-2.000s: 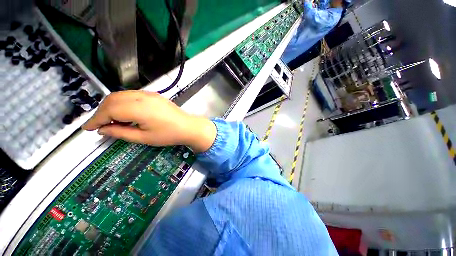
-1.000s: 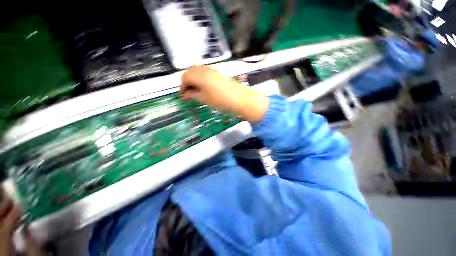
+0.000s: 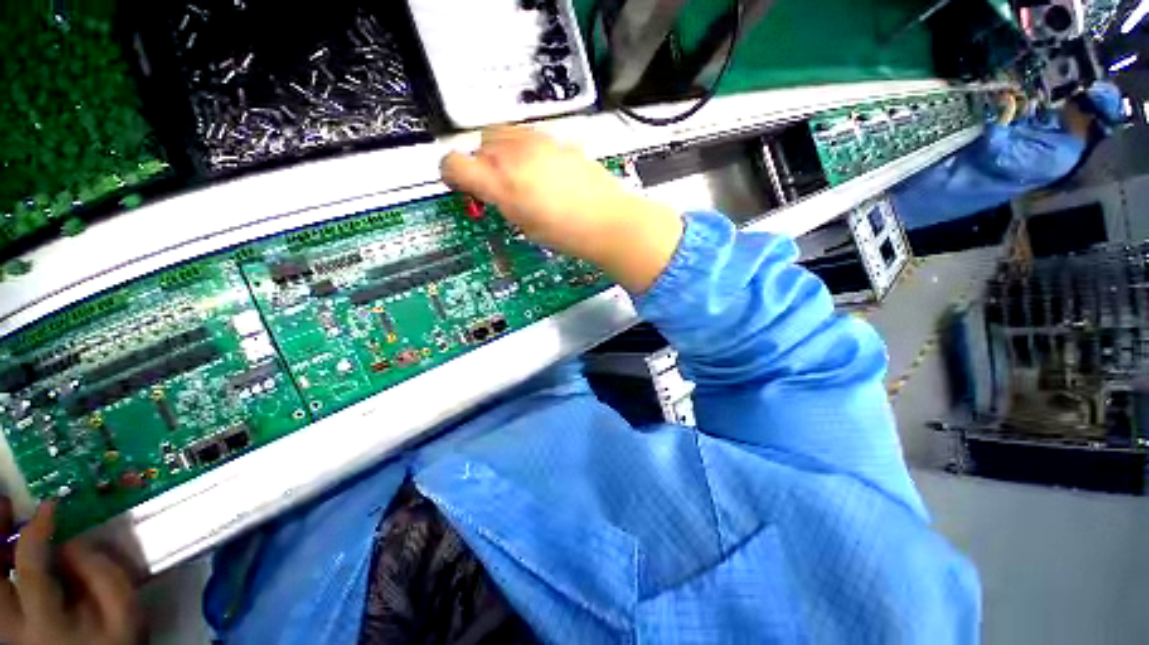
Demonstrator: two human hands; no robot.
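Observation:
Two green circuit boards lie end to end between pale conveyor rails: the left board (image 3: pixel 139 391) and the board beside it (image 3: pixel 378 315). My right hand (image 3: pixel 542 189) reaches over the far rail to the second board's right part, fingers bent and pointing down. A red component (image 3: pixel 474 207) shows at its fingertips on the board; whether the fingers grip it cannot be told. My left hand (image 3: pixel 63 592) is at the lower left edge, partly cut off and a little blurred, by the left board's near corner and the near rail (image 3: pixel 328 441).
Along the far rail stand a bin of green parts (image 3: pixel 76 126), a black bin of silver parts (image 3: pixel 302 88) and a white tray (image 3: pixel 485 57) with black components. Another board (image 3: pixel 882 139) lies further right. A person in blue (image 3: pixel 1008 164) is at the far right.
The view has swung left, bringing both boards, the bins and my left hand into sight. My right hand now has its fingertips down at the red component on the board.

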